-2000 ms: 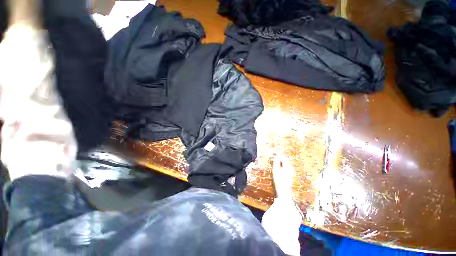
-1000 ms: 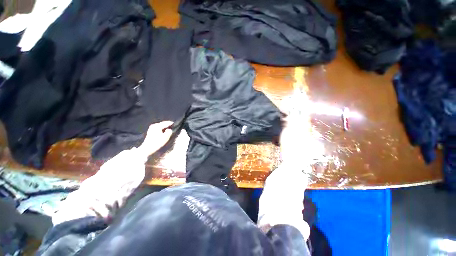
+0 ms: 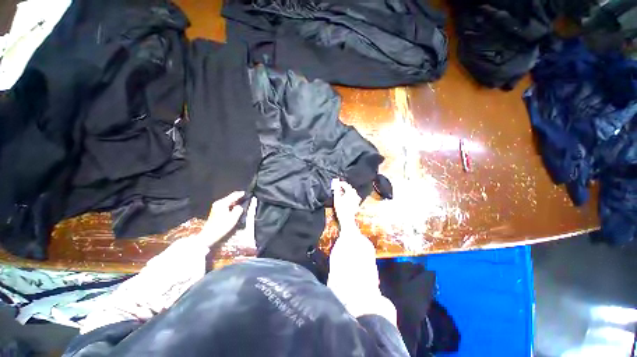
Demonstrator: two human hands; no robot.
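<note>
A black jacket, shiny lining side showing [image 3: 297, 150], lies on the table in front of me, its matte panel flat to the left and a dark part hanging toward the table edge. My left hand [image 3: 227, 215] pinches the jacket's edge at its lower left. My right hand [image 3: 346, 198] holds the lining at the lower right, where a small white label was seen earlier; the fingertips now cover that spot. A dark cuff end lies just right of my right hand.
A large black garment pile [image 3: 91, 118] lies at left. Black garments [image 3: 349, 42] lie beyond, with a black bundle [image 3: 499, 45] and navy garments [image 3: 587, 118] at right. A small red tool [image 3: 465, 155] lies on the orange-brown table [image 3: 489, 202]. A blue bin [image 3: 482, 296] stands below.
The view has swung, bringing both hands over the jacket. My right hand has moved left from the bright table area onto the lining. My left hand stays at the jacket's left edge since the last frame.
</note>
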